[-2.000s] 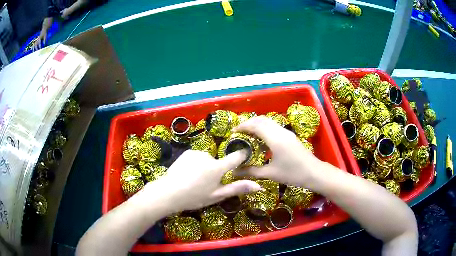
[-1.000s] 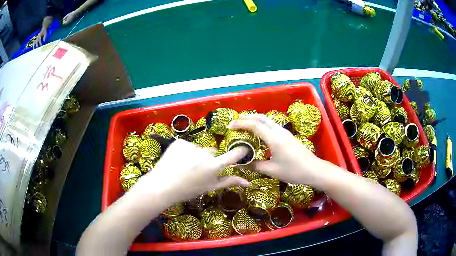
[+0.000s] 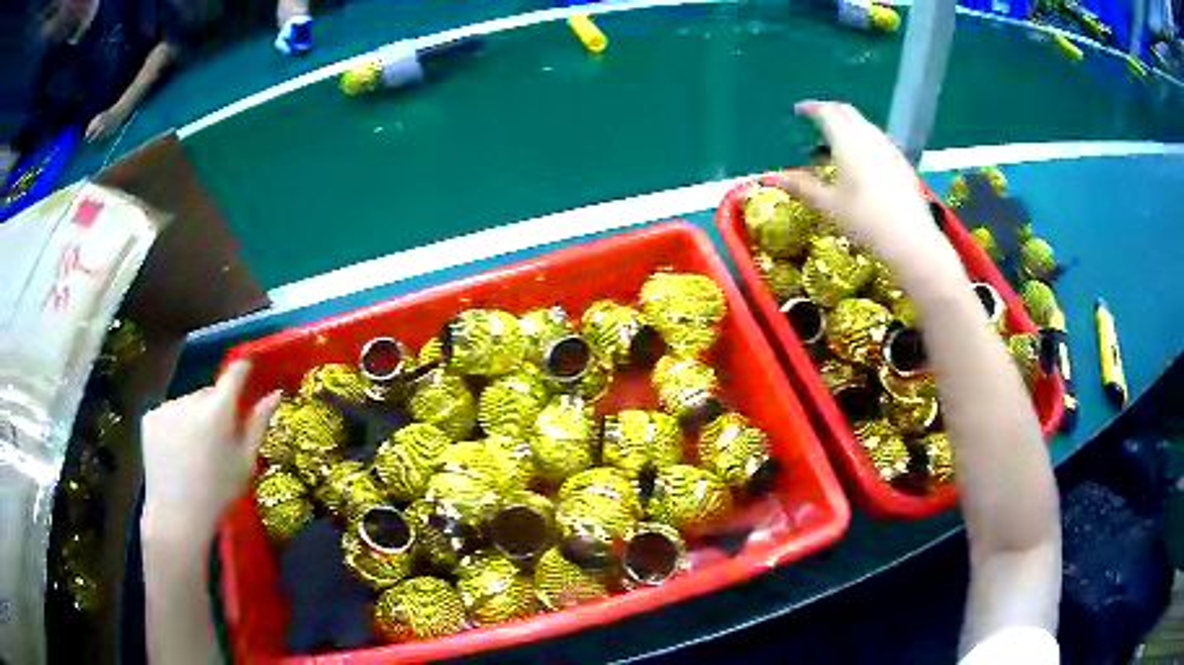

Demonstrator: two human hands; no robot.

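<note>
Gold mesh grilles (image 3: pixel 565 435) fill the large red tray (image 3: pixel 519 266), several with dark round necks facing up. More grilles (image 3: pixel 857 331) are heaped in the small red basket (image 3: pixel 734 227). My right hand (image 3: pixel 870 182) is over the back of this basket, fingers and thumb spread. A bit of gold and dark shows between them, mostly hidden by the hand; no grip on it is visible. My left hand (image 3: pixel 201 448) is at the large tray's left rim, thumb and finger apart, with nothing visible in it. A dark foam piece (image 3: pixel 325 585) lies in the tray's front left corner.
A tipped cardboard carton (image 3: pixel 78 286) with grilles stands at left. A grey post (image 3: pixel 922 78) rises behind the basket. Yellow cylinders (image 3: pixel 1110 351) and loose grilles (image 3: pixel 1036 257) lie at right. Partly built microphones (image 3: pixel 383 69) are on the green belt. Another person's arm (image 3: pixel 136 91) shows at upper left.
My hands have parted from the grille they worked on over the tray. My right hand moved to the basket, my left to the tray's left rim. The view has turned right.
</note>
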